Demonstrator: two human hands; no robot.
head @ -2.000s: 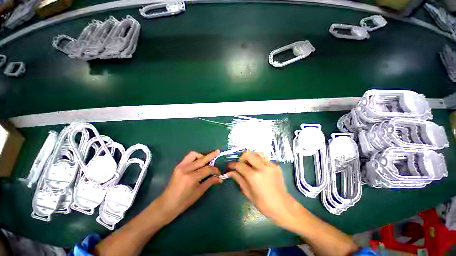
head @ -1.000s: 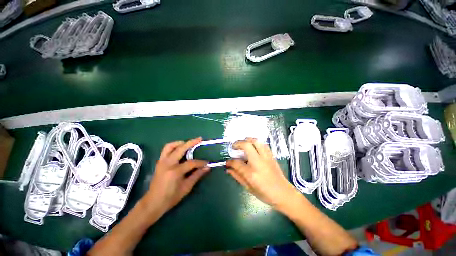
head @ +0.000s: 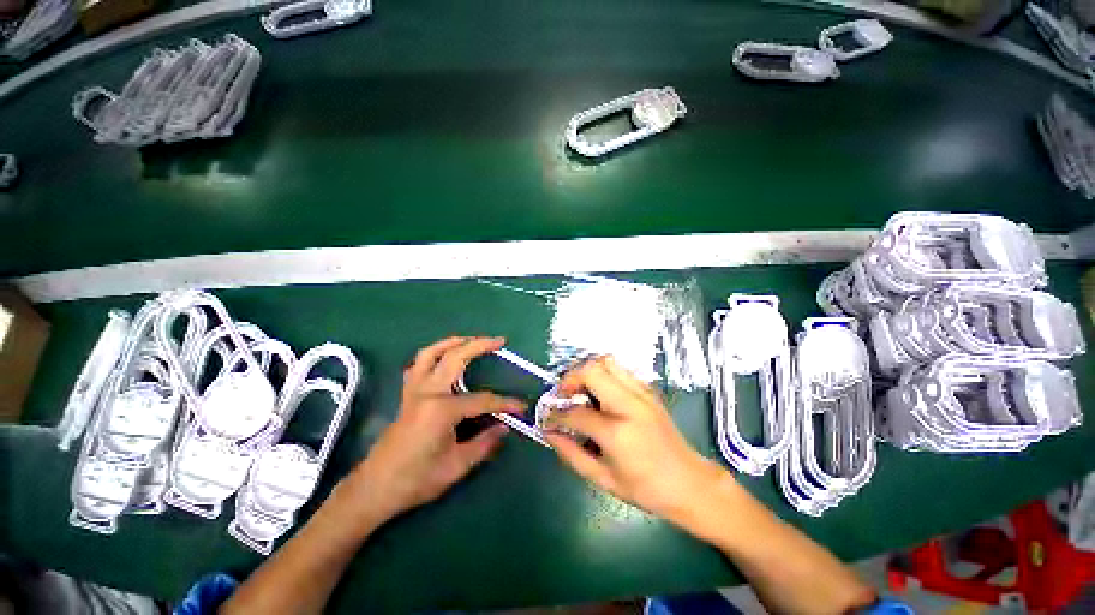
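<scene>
A white plastic frame [head: 525,365] is held between my two hands, tilted, over the dark green bench. My left hand [head: 440,402] grips its looped end with thumb and fingers. My right hand [head: 610,423] grips its other end, and the fingers hide most of the round disc. Whether a pin is in my right fingers cannot be seen. A pile of thin silvery-white pins [head: 606,322] lies just beyond my right hand, with clear crinkled plastic [head: 686,338] at its right side.
Loose frames [head: 238,404] overlap at left. Two rows of frames [head: 751,382] lie right of the pins, with thick stacks [head: 981,401] farther right. A white strip [head: 456,261] separates the belt, which carries frames [head: 624,121]. A red plastic stool [head: 1031,556] stands below right.
The held frame first showed small between my hands, then level and more in view; now it slants down to the right. Both hands stay on it. The belt frames sit farther left.
</scene>
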